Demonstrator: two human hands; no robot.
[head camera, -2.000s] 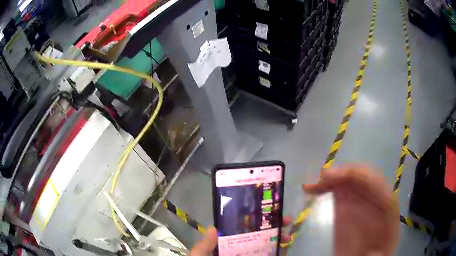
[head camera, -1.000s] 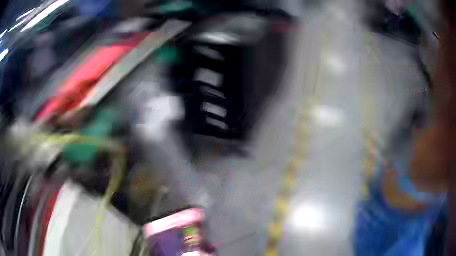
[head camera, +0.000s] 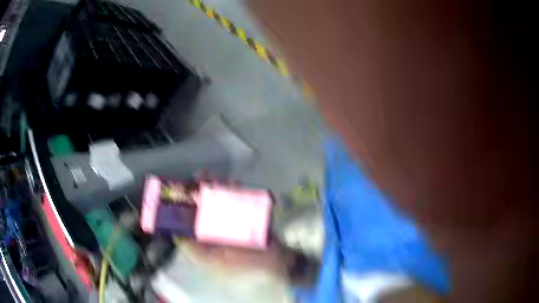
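The smartphone (head camera: 233, 216) is near the middle of the view, turned sideways, its lit screen showing a bright pale area and a dark picture. My left hand (head camera: 239, 255) is blurred along the phone's lower edge and holds it. A very large, blurred brown shape, my right hand (head camera: 402, 112), is close to the camera and fills the right side. Its fingers cannot be made out. Blue smock cloth (head camera: 372, 222) shows below it.
Black stacked crates (head camera: 124, 65) with white labels stand upper left. The grey column (head camera: 171, 160) with a white paper (head camera: 110, 164) lies slanting across the left. Yellow-black floor tape (head camera: 248, 40) runs at the top. A yellow hose (head camera: 103, 275) and red bench edge (head camera: 59, 231) are lower left.
The view has turned strongly, so the column and phone now lie sideways. My right hand has come up close to the camera. The phone stays in my left hand.
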